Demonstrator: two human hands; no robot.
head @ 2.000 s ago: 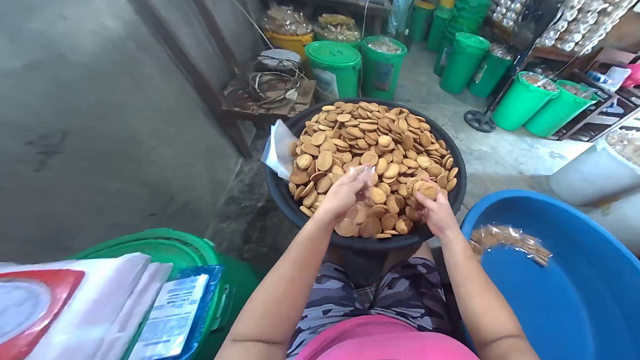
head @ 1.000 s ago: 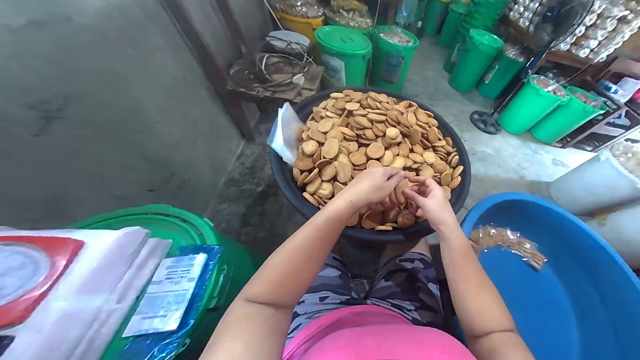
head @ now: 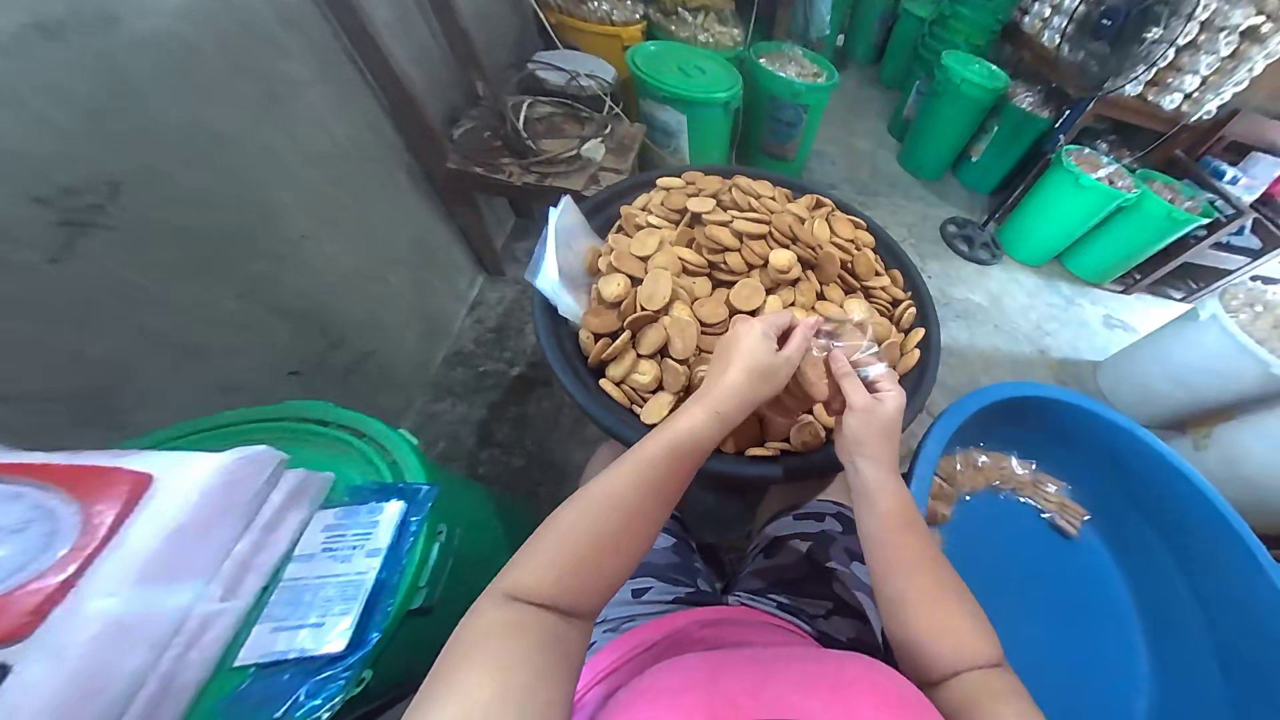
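A black round tub (head: 560, 375) heaped with flat oval biscuits (head: 655, 290) stands in front of me. Over its near right part, both hands hold a clear plastic bag (head: 850, 340) with biscuits in it. My left hand (head: 760, 360) pinches the bag's left side near its top. My right hand (head: 865, 400) grips the other side, thumb and fingers on the film. A stack of clear, flat bags (head: 565, 260) leans at the tub's left rim. Filled packs (head: 1005, 480) lie in a blue basin (head: 1050, 620) to the right.
At lower left, a green lidded drum (head: 450, 540) bears white sacks (head: 230, 560) and a blue plastic packet (head: 405, 590). Behind the tub are a low wooden stand with coiled cable (head: 550, 130) and several green buckets (head: 690, 95). A grey wall (head: 220, 200) rises on the left.
The hands were apart among the biscuits two seconds ago, then came together over them. Now the clear bag shows between them, toward the tub's right side.
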